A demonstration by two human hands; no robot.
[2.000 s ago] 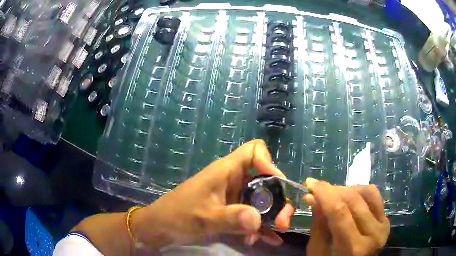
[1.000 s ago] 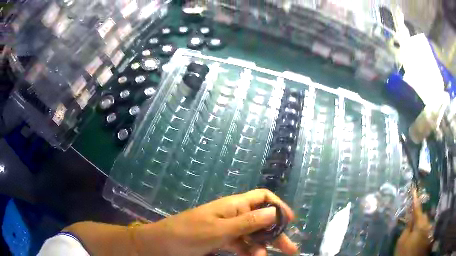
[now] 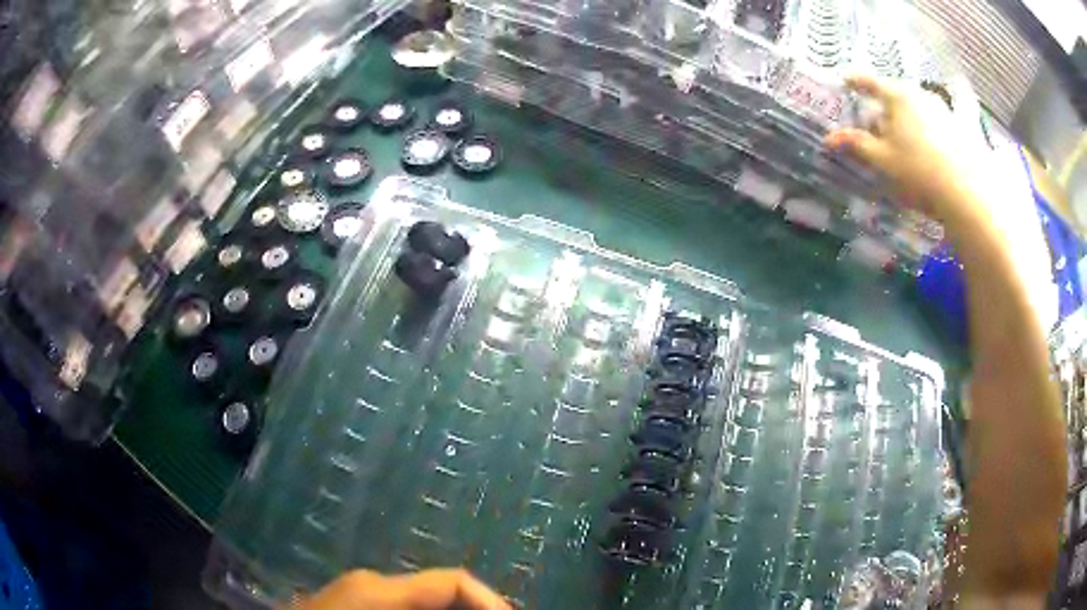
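My right hand (image 3: 896, 134) reaches over the stacked clear trays (image 3: 668, 101) at the back right, thumb and a finger spread at a white label. Something pale shows between them; I cannot tell if it is held. My left hand (image 3: 405, 592) is cut off by the bottom edge, with only its upper side showing and its fingers and anything in it hidden. The open clear blister tray (image 3: 501, 405) lies tilted on the green surface. It holds a row of black units (image 3: 663, 435) right of its middle and a pair of black units (image 3: 429, 256) at its top left.
Several loose black discs with pale centres (image 3: 300, 296) lie left of the tray. More stacked clear trays with white labels (image 3: 179, 119) stand at the left. Clear round parts (image 3: 888, 578) lie at the lower right. A blue thing (image 3: 944, 294) is by my right forearm.
The view has shifted up towards the back. My right hand has moved from the lower right to the back stacks. My left hand, earlier holding a black unit, has dropped mostly out of view.
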